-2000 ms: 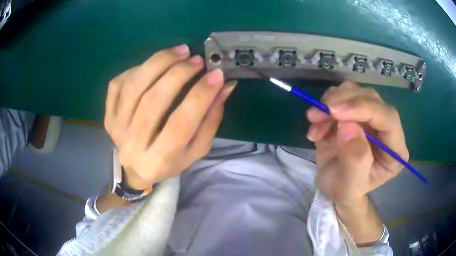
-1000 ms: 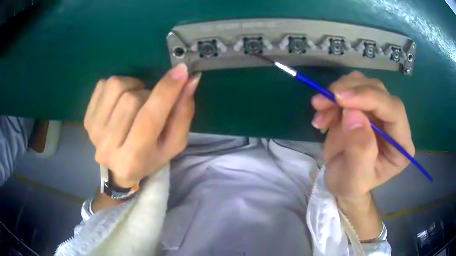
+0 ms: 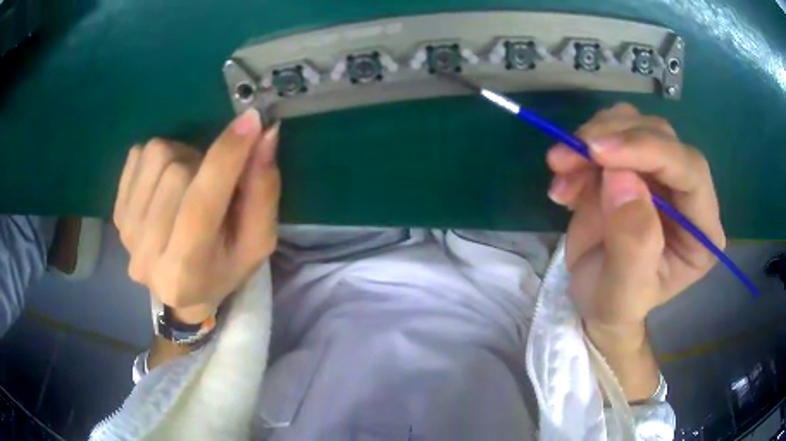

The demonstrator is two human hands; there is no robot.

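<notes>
A grey metal bar (image 3: 388, 39) lies on a green surface, curved by the lens, with several square parts in a row and a round hole near each end. My left hand (image 3: 202, 211) pinches the bar's near left corner between thumb and forefinger. My right hand (image 3: 642, 207) holds a thin blue brush (image 3: 552, 130) like a pen. Its silver ferrule points up and left, and its dark tip is at the near side of the third square part (image 3: 444, 59) from the left. Whether the tip touches it I cannot tell.
The green surface (image 3: 405, 172) spreads around the bar, its near edge close to my body. At the far left, part of another person's sleeve (image 3: 21, 263) shows below the surface's edge. A glossy reflection lies at the upper right.
The bar has moved left and slightly away from me, with my left hand at its left end. The brush tip has gone from the first square part to the second, then the third.
</notes>
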